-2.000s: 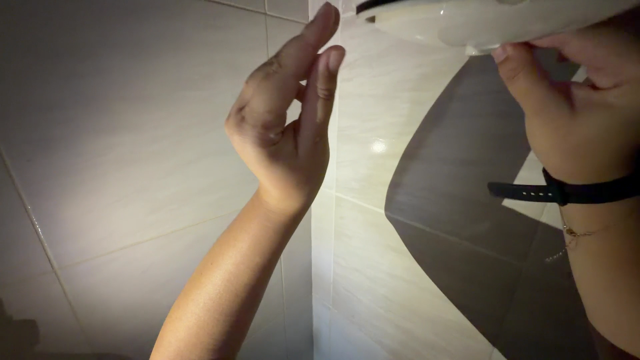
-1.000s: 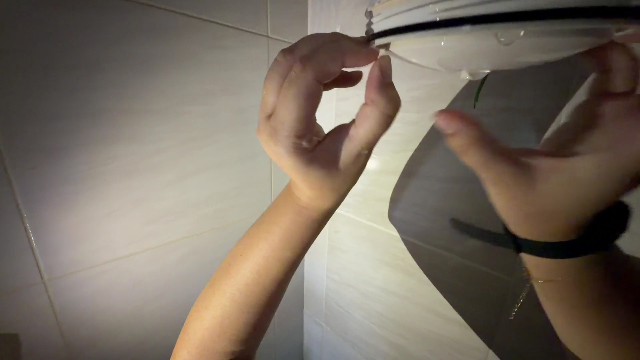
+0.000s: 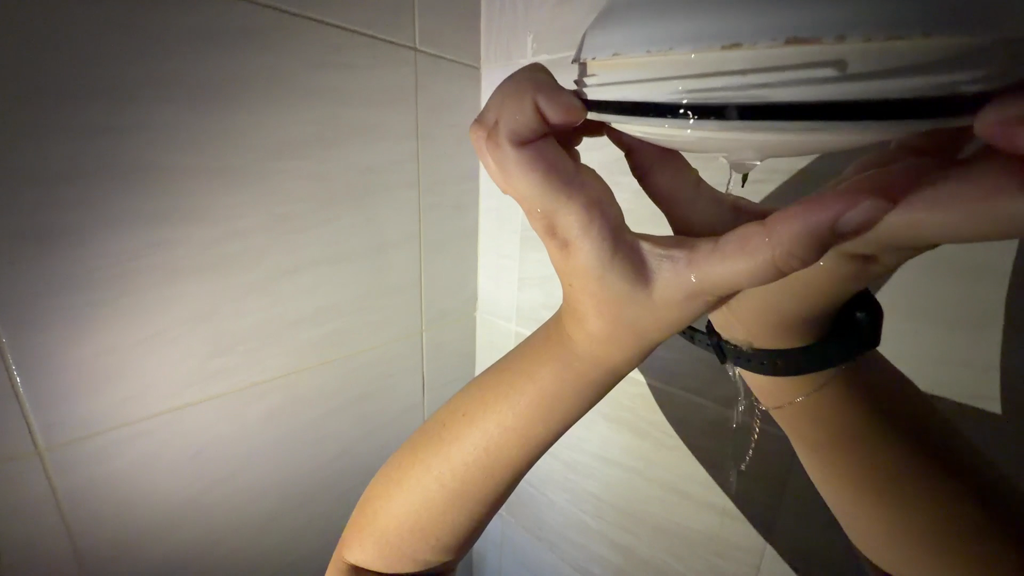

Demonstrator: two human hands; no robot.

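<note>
A wet, round white fixture [image 3: 768,72] with a black seal ring [image 3: 784,109] around it hangs at the top right, its underside dripping. My left hand [image 3: 592,200] touches the ring's left end with bent fingers, its thumb stretched to the right below the underside. Behind it, my right hand [image 3: 904,200] reaches up under the fixture, a digit near the underside on the left and fingertips by the ring at the right edge. A black watch [image 3: 808,344] and a thin chain bracelet [image 3: 752,432] are on the right wrist. Parts of the right hand are hidden by the left.
Pale tiled walls [image 3: 224,240] meet in a corner left of the fixture. My arms cast a dark shadow [image 3: 720,448] on the right wall. Water runs down near the right wrist.
The left hand has moved right and its thumb has spread out under the fixture. The right hand has come up to the underside. More of the fixture shows than two seconds ago.
</note>
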